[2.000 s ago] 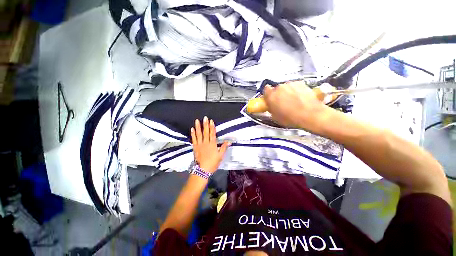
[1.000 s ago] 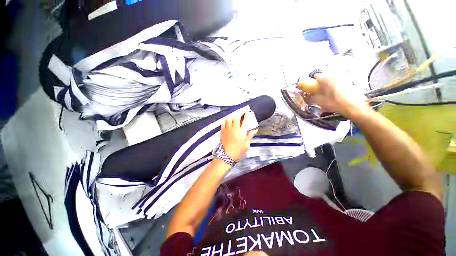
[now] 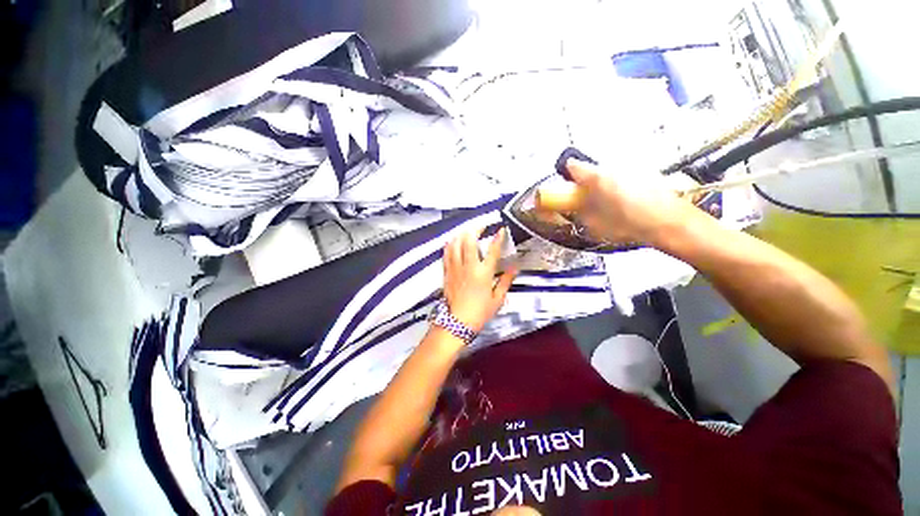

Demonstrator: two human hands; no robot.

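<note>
My right hand (image 3: 615,209) grips the tan handle of the steam iron (image 3: 550,227). The iron's tip is at the right end of the narrow black padded board (image 3: 293,312), just right of my left hand. My left hand (image 3: 476,277) lies palm down on a striped fabric piece (image 3: 378,296) near that end, fingers slightly spread, pressing it on the board. The piece runs down left along the board's near edge. Layered striped strips (image 3: 333,378) hang below it. The iron's sole and the cloth beneath it are hidden.
A crumpled striped heap (image 3: 262,161) lies behind the board, against a larger black padded form (image 3: 272,30). A fanned striped stack (image 3: 166,413) and a hanger (image 3: 83,391) are at left on the white table (image 3: 61,262). A black hose (image 3: 807,128) runs from the iron to the upper right.
The view has turned and shifted. My left hand has moved to the board's right end. The iron went right, off the board, then came back left to the board's end beside my left hand.
</note>
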